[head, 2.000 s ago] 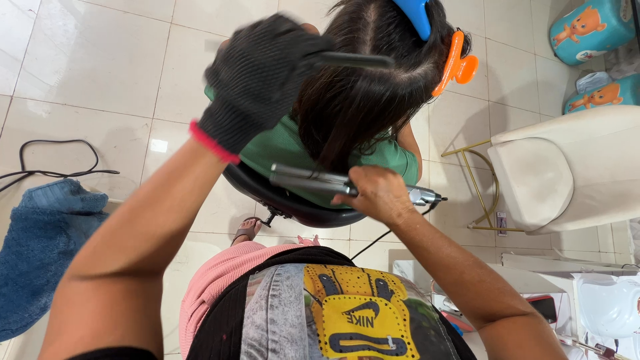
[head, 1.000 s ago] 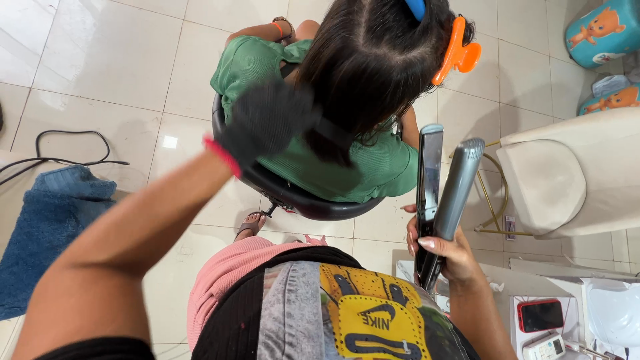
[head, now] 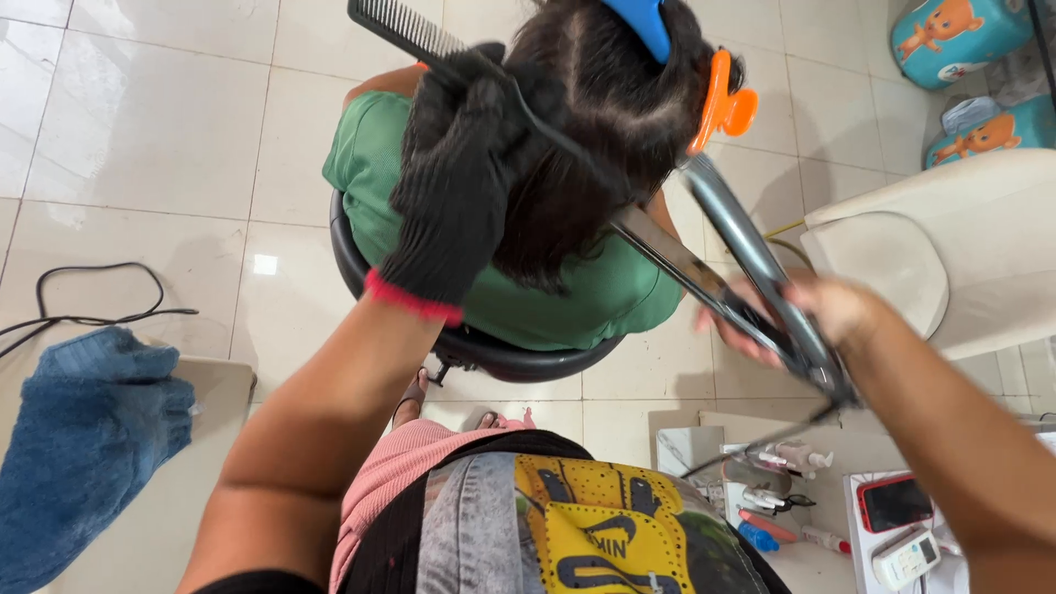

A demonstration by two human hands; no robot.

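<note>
A seated person in a green shirt (head: 569, 318) has dark hair (head: 569, 190) parted into sections, with a blue hair clip (head: 648, 25) and an orange hair clip (head: 719, 103) in it. My left hand (head: 470, 173), in a black knit glove with a red cuff, holds a black tail comb (head: 408, 33); its teeth point up and left and its thin tail lies over the hair. My right hand (head: 792, 318), bare, grips a grey flat iron (head: 738, 219). The iron's plates are spread apart, the lower plate's tip beside the hair ends and the other near the orange clip.
A black chair back (head: 528, 367) curves behind the person. At right are a cream chair (head: 879, 264) and a white shelf with bottles, a red-edged phone (head: 895, 502) and a remote control (head: 906, 559). A blue towel (head: 91, 445) and a black cable (head: 99, 318) are at left.
My right hand has brought the flat iron from lower right up to the hair, its plates now wider apart. My gloved left hand has moved up and right, onto the hair.
</note>
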